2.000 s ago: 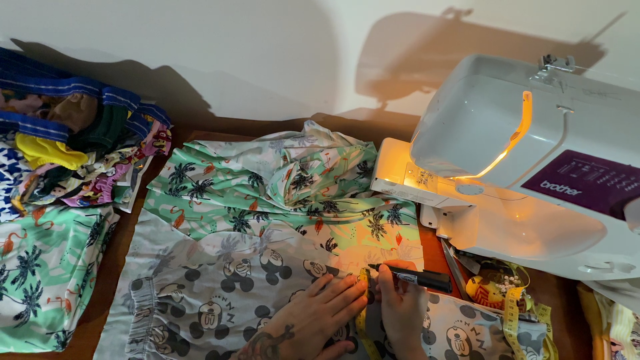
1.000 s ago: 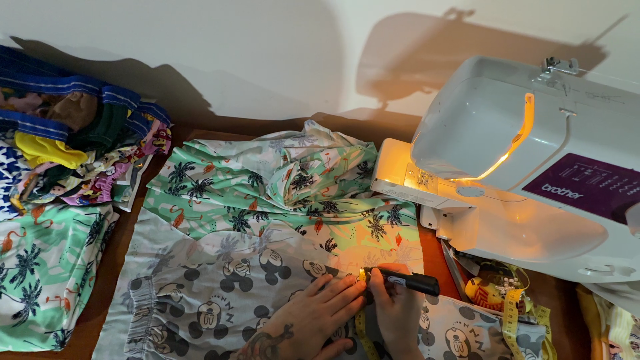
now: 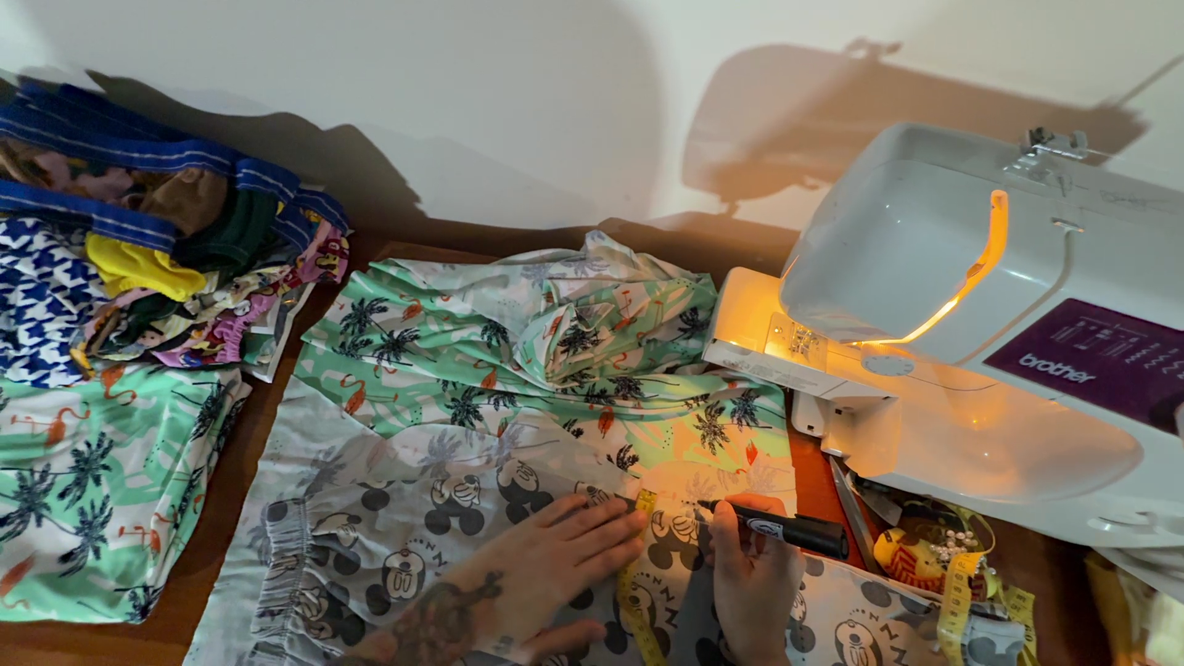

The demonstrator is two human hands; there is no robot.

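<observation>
My left hand (image 3: 546,573) lies flat, fingers spread, on a grey garment with a cartoon mouse print (image 3: 370,546) and a gathered waistband. Just right of its fingertips a yellow tape measure (image 3: 636,592) runs down over the cloth. My right hand (image 3: 754,573) holds a black marker pen (image 3: 800,534), its tip at the fabric right of the tape's upper end. Under the grey garment spreads green and white fabric with palms and flamingos (image 3: 462,370).
A Brother sewing machine (image 3: 925,250) with its lamp lit stands at the right. Below it are a pin cushion (image 3: 911,560) and another yellow tape (image 3: 957,592). Folded clothes (image 3: 139,268) and a printed green cloth (image 3: 83,481) lie at the left. A wall rises behind.
My right hand with the marker has moved right, away from the fingers of my left hand. More of the yellow tape measure shows between the hands. My left hand remains on the garment.
</observation>
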